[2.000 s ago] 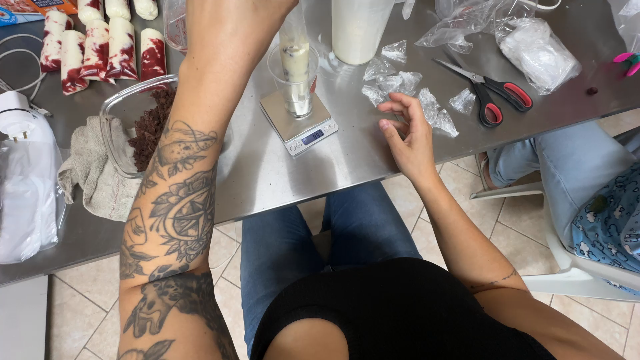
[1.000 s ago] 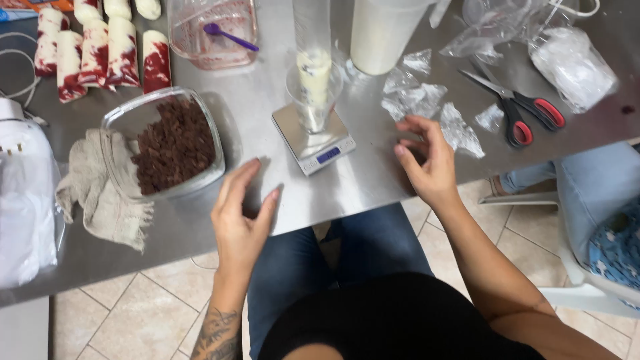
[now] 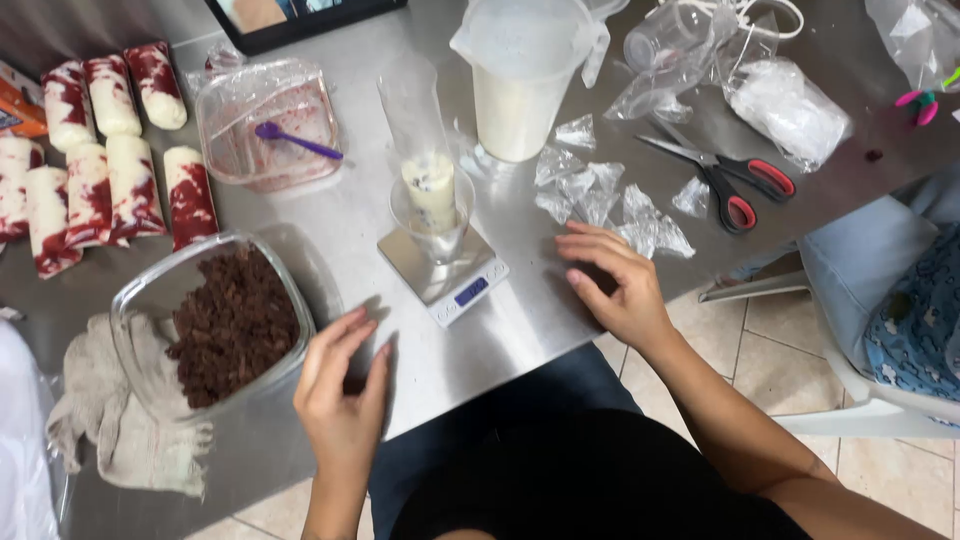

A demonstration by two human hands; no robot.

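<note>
My left hand (image 3: 345, 390) rests by the steel table's front edge, fingers apart and holding nothing, just right of a glass dish (image 3: 281, 371) of crumbled brown cake (image 3: 232, 330). A small digital scale (image 3: 442, 274) stands between my hands. On it is a clear plastic cup (image 3: 442, 244), with a tall clear plastic bag (image 3: 412, 101) upright inside, its lower part filled with a pale cream mixture with dark bits (image 3: 430, 191). My right hand (image 3: 619, 289) lies half curled and empty at the right, close to crumpled clear plastic pieces (image 3: 585, 187).
Filled red-and-white bags (image 3: 131, 180) lie at the left, near a plastic tub (image 3: 266, 169) with a purple spoon (image 3: 300, 141). Behind the scale stands a pitcher (image 3: 521, 97) of pale liquid. Scissors (image 3: 724, 169) lie at the right. A cloth (image 3: 142, 442) is under the dish. Another person's leg (image 3: 847, 262) is at the right.
My left hand, raised over the cup at first, came down to the table beside the glass dish and has stayed there. The right hand remains near the plastic pieces.
</note>
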